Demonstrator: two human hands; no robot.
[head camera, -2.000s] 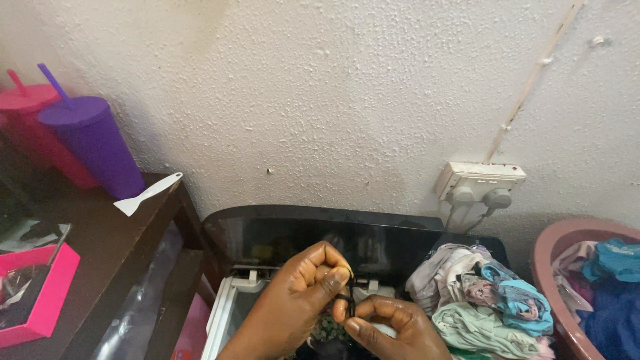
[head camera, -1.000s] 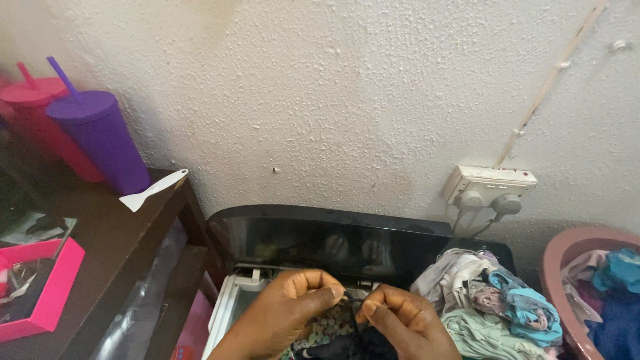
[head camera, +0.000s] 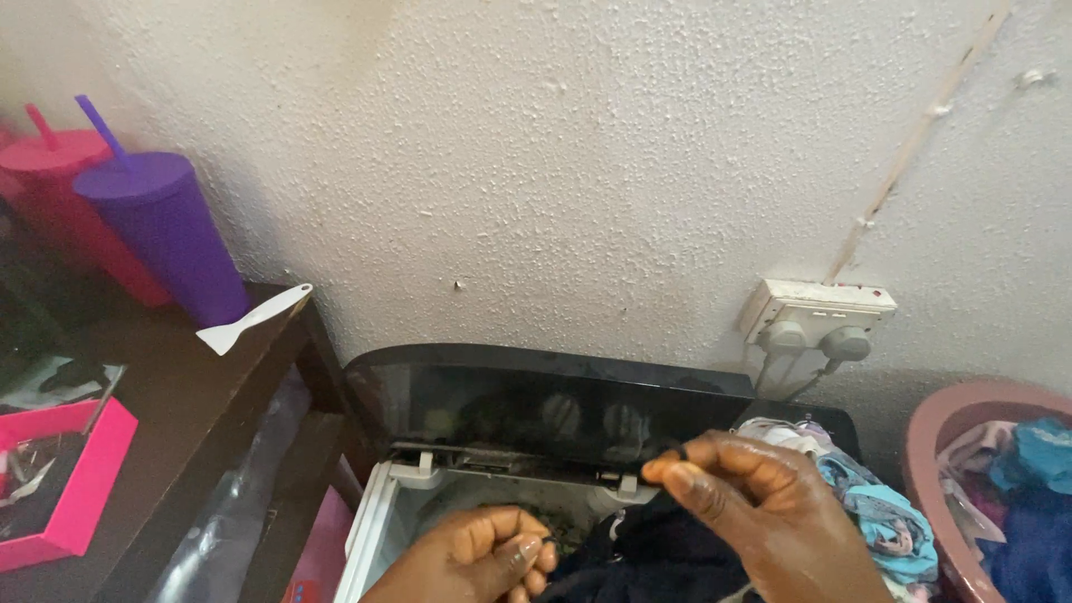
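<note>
A dark garment (head camera: 645, 553) bunches up from the white tub (head camera: 364, 528) of a washing machine. At its left edge is my left hand (head camera: 481, 557), thumb and fingers pinched on a small dark bit of it. My right hand (head camera: 766, 502) is higher and to the right, thumb and forefinger closed on another thin dark part. Much of what each fingertip grips is hidden. Small pale loops show on the garment between the hands. Murky, speckled contents are visible in the tub behind my left hand.
The black control panel (head camera: 536, 410) stands against the wall. Rolled clothes (head camera: 879, 511) lie at right, beside a pink basin (head camera: 925, 435) of laundry. Above is a socket (head camera: 821, 306) with two plugs. At left, a dark shelf (head camera: 176, 385) bears a purple tumbler (head camera: 167, 226), white spatula (head camera: 255, 318) and pink box (head camera: 109, 481).
My hands were close together with pinched fingertips; now they are apart, the right one higher and farther right. More of the dark garment shows above the tub between them.
</note>
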